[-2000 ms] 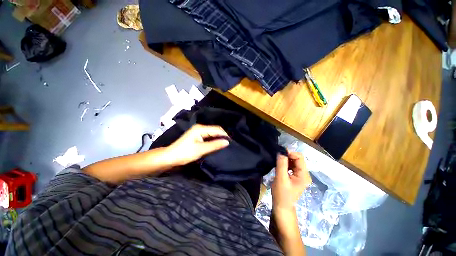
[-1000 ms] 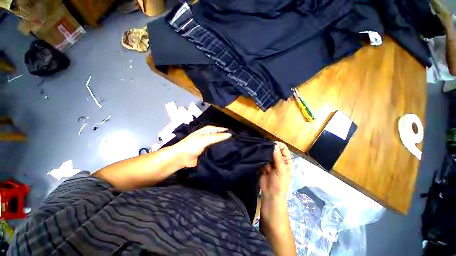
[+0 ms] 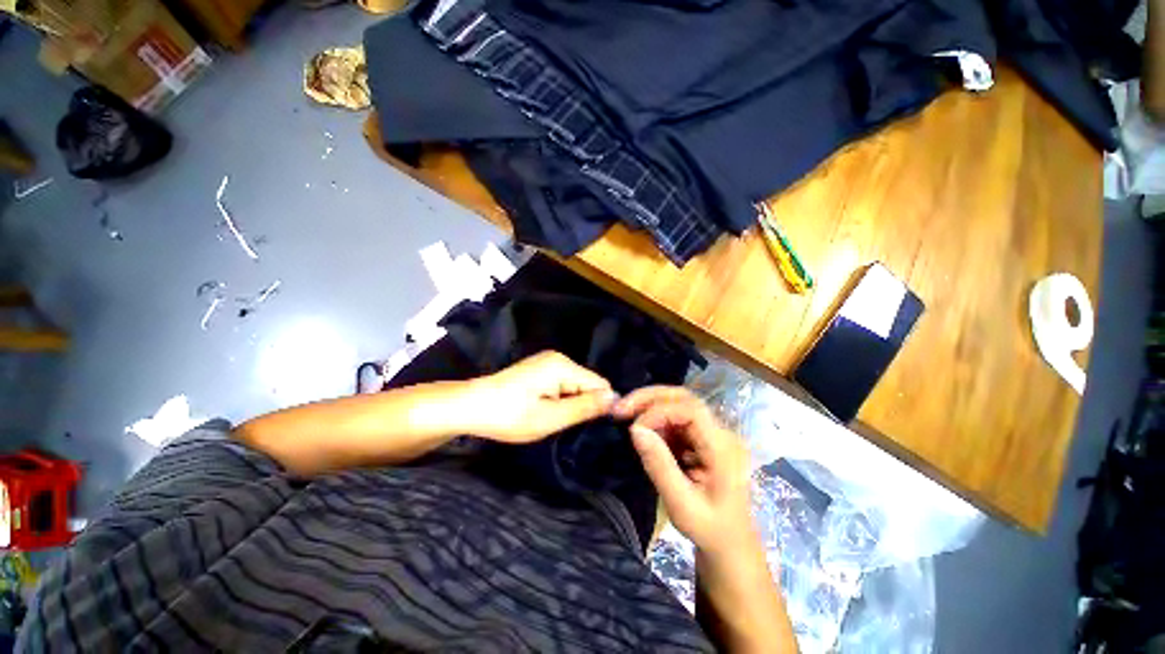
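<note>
A dark garment [image 3: 562, 335] lies bunched on the wearer's lap. My left hand [image 3: 543, 399] is over it with thumb and fingers pinched together, on the garment's cloth as far as can be seen. My right hand [image 3: 690, 463] is just to the right, its fingertips nearly touching the left fingertips, fingers curled. Whether a needle or thread is between the fingertips is too small to tell.
A wooden table [image 3: 952, 211] carries a pile of dark garments [image 3: 818, 77] with a plaid strip, a yellow-green tool [image 3: 784, 250], a smartphone [image 3: 859, 342] and a white tape roll [image 3: 1062, 327]. Clear plastic bags [image 3: 837, 543] lie below its edge. White scraps [image 3: 457, 275] lie by the lap.
My right hand has moved left, from the garment's right side to my left fingertips. The cloth stretched between the hands has dropped and bunched. The view has shifted slightly.
</note>
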